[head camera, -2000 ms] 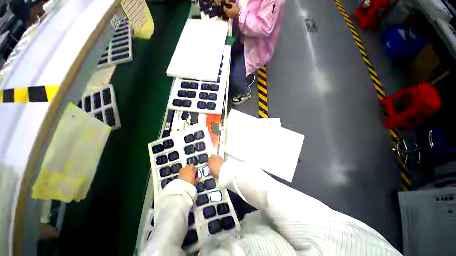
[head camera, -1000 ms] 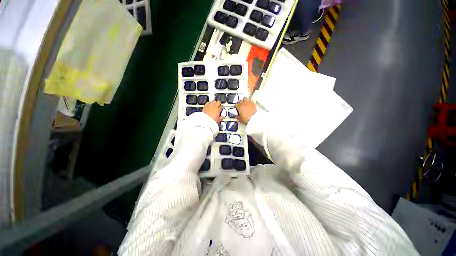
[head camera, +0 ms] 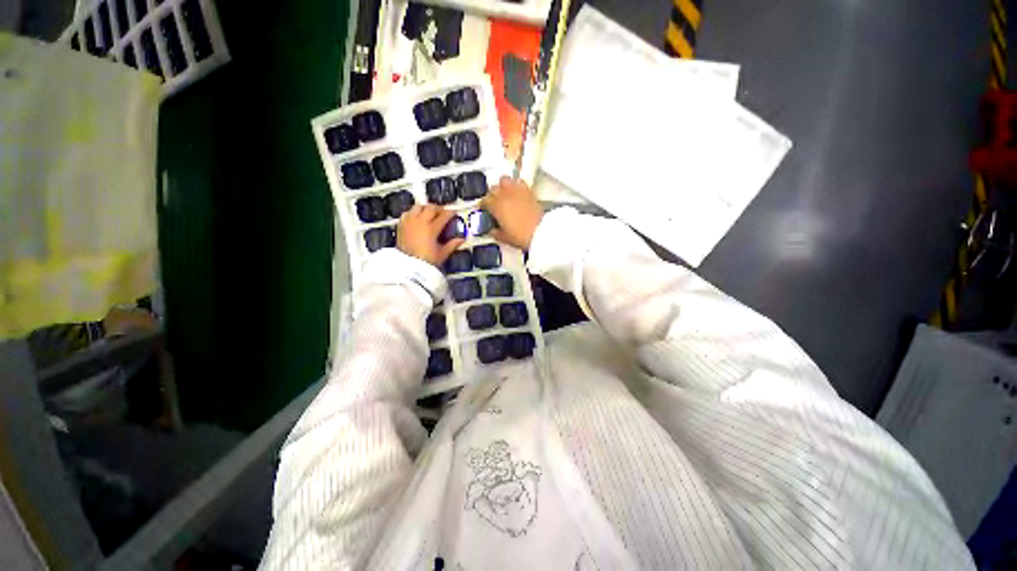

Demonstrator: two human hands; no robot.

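A white compartment tray (head camera: 407, 145) lies tilted in front of me, with glossy dark parts (head camera: 464, 104) in pairs in its rows. My left hand (head camera: 429, 232) grips the left part of a pair in the right column by its outer side. My right hand (head camera: 514, 212) grips the right part (head camera: 481, 223) of the same pair. These two parts flash white-blue and sit at their compartment. My left hand and sleeve hide several parts of the left column.
White sheets (head camera: 658, 145) lie right of the tray. An orange-red and black printed sheet (head camera: 513, 73) shows beyond it. Another filled tray (head camera: 212, 56) is at the upper left, across a dark green surface (head camera: 240, 223). A yellowish sheet (head camera: 78, 178) hangs at the left. Hazard tape marks the grey floor.
The view has shifted, and the tray now appears further left and more tilted. Both hands remain at the same pair. The neighbouring tray has nearly left the top of the picture.
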